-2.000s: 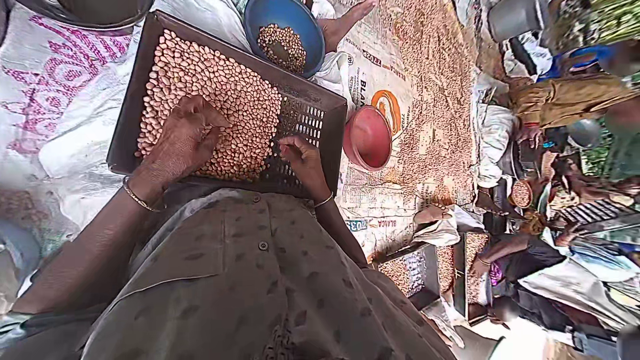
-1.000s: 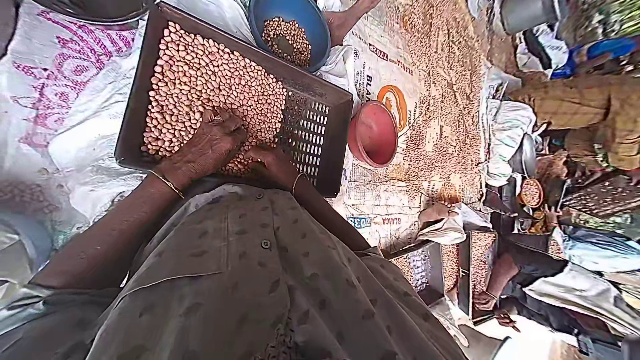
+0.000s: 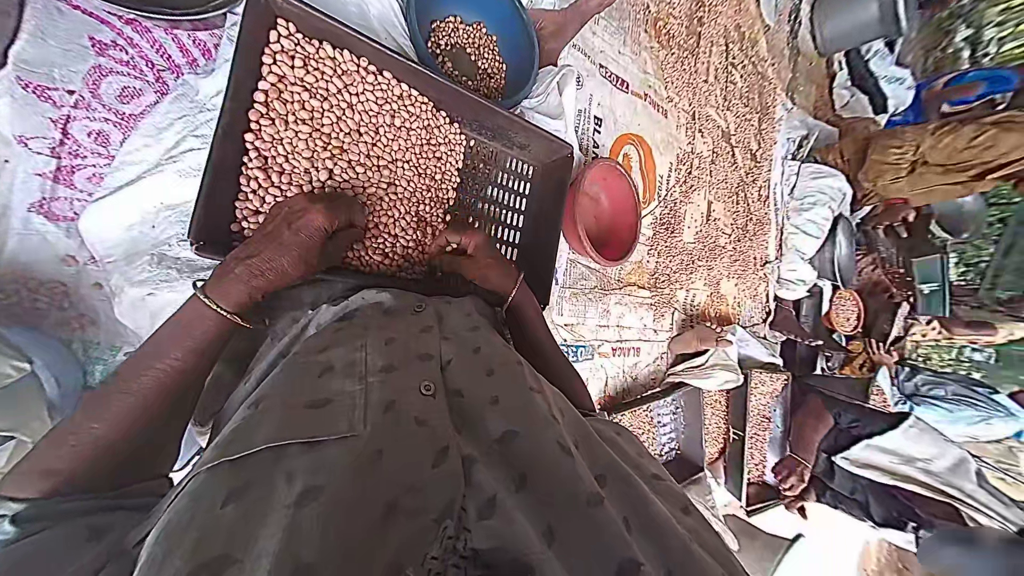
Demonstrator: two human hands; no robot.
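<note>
A dark slotted plastic tray [image 3: 552,160] rests against my lap, and shelled peanuts [image 3: 344,120] cover its left and middle parts. Bare slots show at its right end. My left hand [image 3: 300,232] lies on the peanuts at the near edge, fingers curled down; what is under the fingers is hidden. My right hand [image 3: 472,256] is at the near edge too, by the border of the peanuts and the slots. A small pale piece shows at its fingertips, but whether it is gripped is unclear. Both wrists wear thin bangles.
A blue bowl [image 3: 524,48] with some peanuts stands beyond the tray, next to a bare foot. A red bowl [image 3: 604,212] sits on printed sacking right of the tray. Peanuts are spread over the sacking farther right. Other people sit at the right with more trays [image 3: 744,448] of peanuts.
Both hands were nearer each other one second ago; my right hand is now farther right, apart from my left. Two seconds ago it was over the slots.
</note>
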